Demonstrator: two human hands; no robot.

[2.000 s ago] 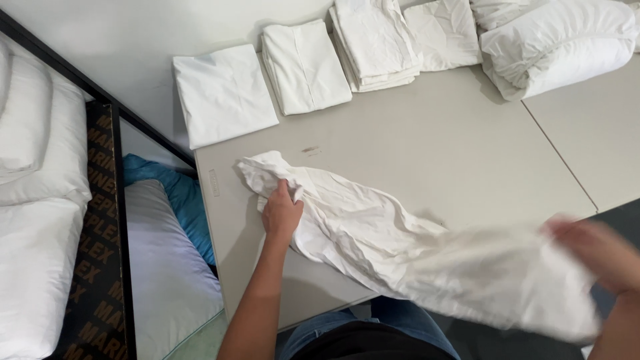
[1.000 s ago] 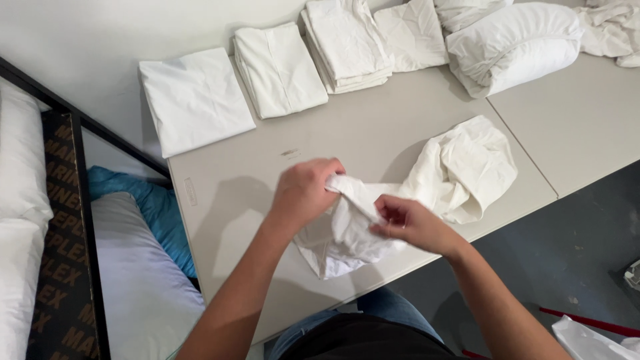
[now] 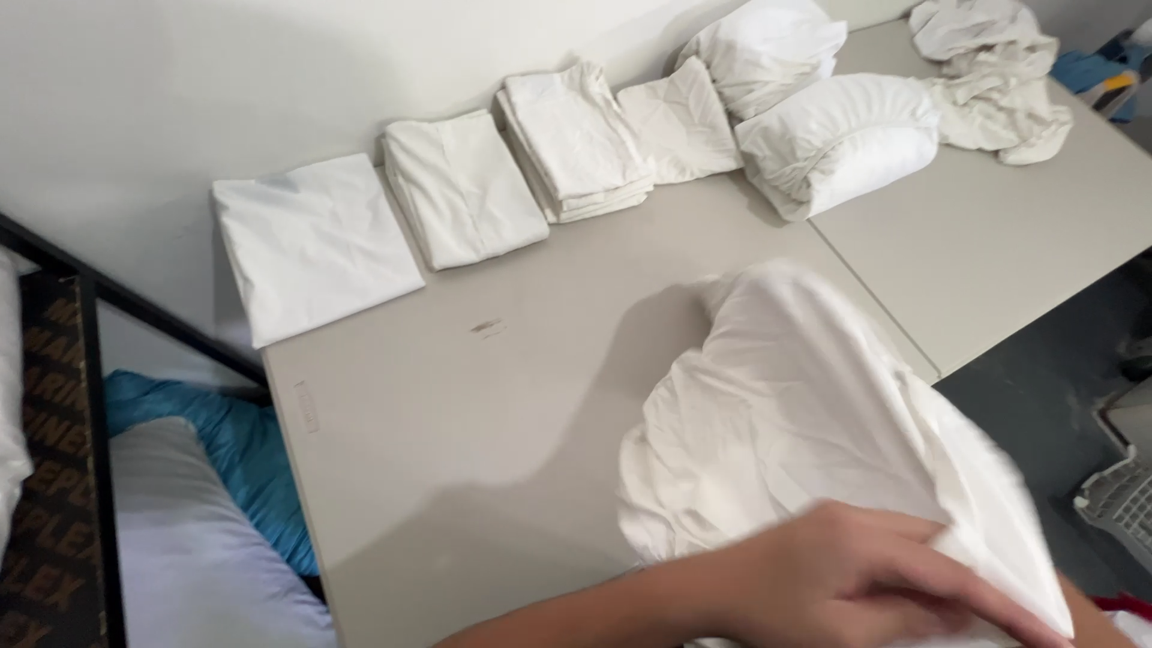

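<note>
A loose white fabric item, raised and bunched, fills the lower right of the head view above the table's front part. My left hand reaches in from the bottom and lies against its near side, fingers pointing right. Blur hides whether those fingers pinch the fabric. Of my right arm only a piece of forearm shows at the lower right edge, behind the fabric; the right hand itself is hidden.
Folded white fabrics line the wall side of the grey table. Farther right are a rolled white fabric bundle and crumpled fabric. A black-framed rack, a pale pillow and blue fabric stand left.
The white fabric was stretched along the table's front, then gathered between both hands; now it is raised farther right. My left hand has moved right. My right hand has passed out of sight behind the fabric.
</note>
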